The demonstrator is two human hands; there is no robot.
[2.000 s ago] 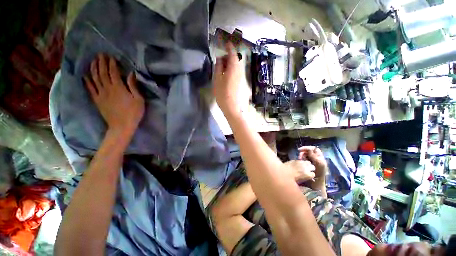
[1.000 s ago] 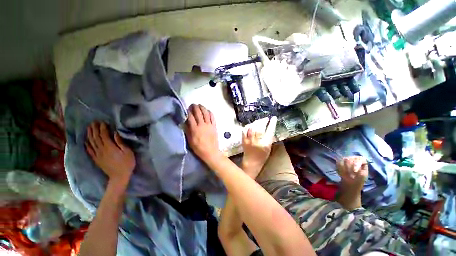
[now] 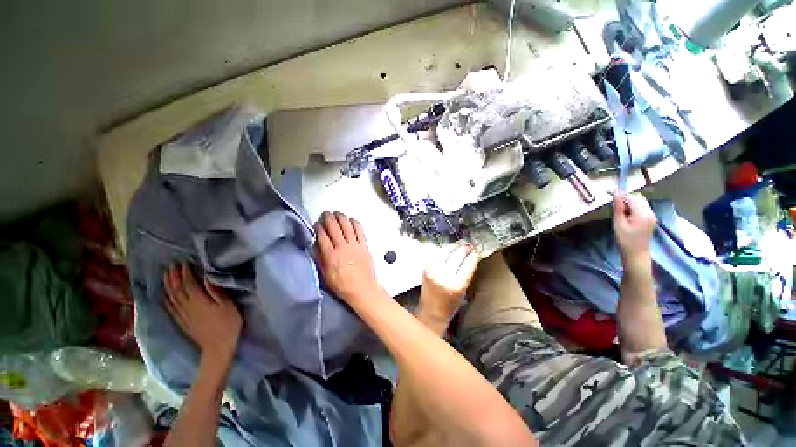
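Observation:
A grey-blue garment heap (image 3: 279, 253) lies on the left of the table. My left hand (image 3: 205, 310) rests on its left part, fingers slightly spread, holding nothing. My right hand (image 3: 347, 262) lies palm down at the heap's right edge, on the pale bed plate (image 3: 345, 196), and grips nothing visible. The sewing machine (image 3: 489, 144) is right of my right hand, its dark looper mechanism (image 3: 410, 205) exposed. A seated person's one hand (image 3: 449, 275) is at the table edge below the looper area.
The person's other hand (image 3: 633, 218) is at the end of a grey-blue fabric strip (image 3: 621, 144) at the table's front edge. Dark knobs (image 3: 567, 161) and a dark-red handle (image 3: 580, 188) are on the machine's right. Clear plastic bags (image 3: 96, 367) and orange scraps lie lower left.
My right hand has left the needle area and lies beside the garment. My left hand stays on the cloth. The person's hands have parted, one rising to the fabric strip. The view has shifted.

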